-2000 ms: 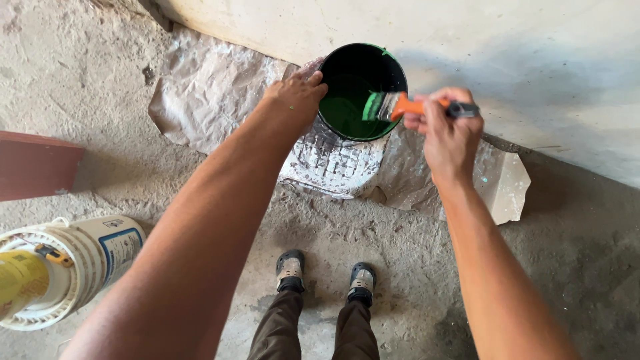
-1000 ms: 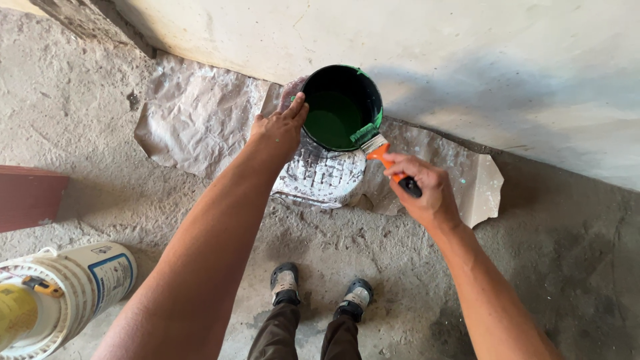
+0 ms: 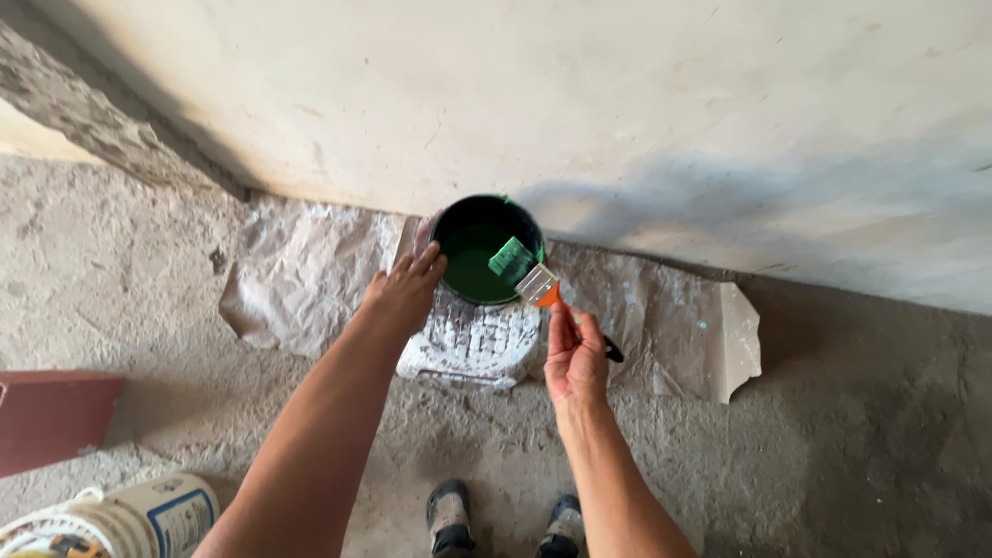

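A black bucket (image 3: 529, 221) holding green paint (image 3: 474, 267) stands on a paint-spattered, grid-topped plastic stool or crate (image 3: 473, 345). My left hand (image 3: 407, 287) rests its fingertips on the bucket's left rim. In my right hand (image 3: 575, 349) is a flat paintbrush (image 3: 547, 294) with an orange and black handle and a metal ferrule. Its bristles, coated in green, are over the paint at the right side of the bucket, and the ferrule lies across or just above the rim. Whether the bristles touch the paint cannot be told.
Crumpled brown paper (image 3: 310, 279) covers the floor along the base of a pale wall (image 3: 589, 101). A rough concrete ledge (image 3: 101, 108) meets the wall at upper left. At left are a reddish-brown block or box (image 3: 54, 418) and a white plastic bucket (image 3: 167, 504). My shoes are below.
The brush has turned in my right hand; its bristles now point up and left over the paint. My left hand stays at the bucket's rim. The view has shifted toward the wall.
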